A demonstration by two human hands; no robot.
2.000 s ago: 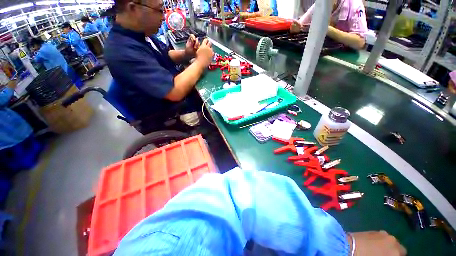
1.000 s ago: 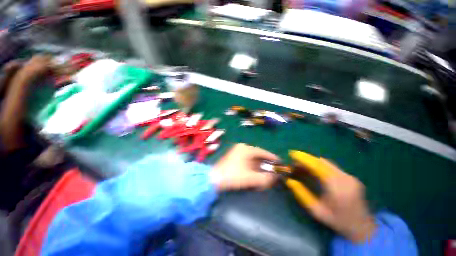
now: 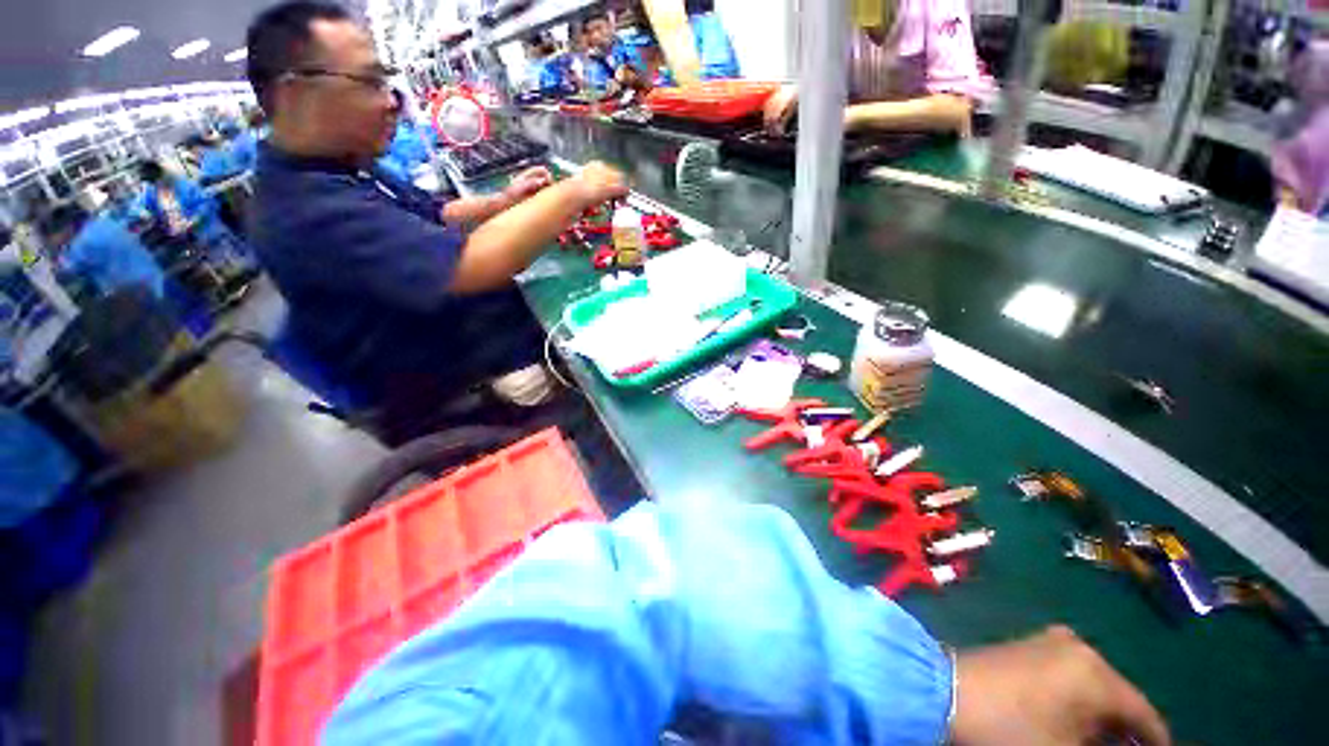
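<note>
My left hand (image 3: 1042, 692) is at the bottom right, below the loose modules, with its fingertips cut off by the lower edge. A small dark thing shows at the fingertips, but I cannot tell whether it is held. My right hand is out of view. Several flex-cable modules (image 3: 1166, 561) lie loose on the green bench (image 3: 1006, 423) above my left hand. Red spring clamps (image 3: 875, 510) lie in an overlapping row left of them, with small pale and dark strips in their jaws.
A bottle (image 3: 892, 360) stands behind the clamps. A green tray (image 3: 685, 354) with white paper lies farther left, beside a phone-like slab and white slips. A red compartment tray (image 3: 423, 568) is beside my left sleeve. A seated person (image 3: 365, 262) works at left. A dark conveyor runs behind a pale strip.
The view has swung back left from the blurred frame. There both hands met over a small module, with yellow finger cots on the right. Now my right hand is out of view.
</note>
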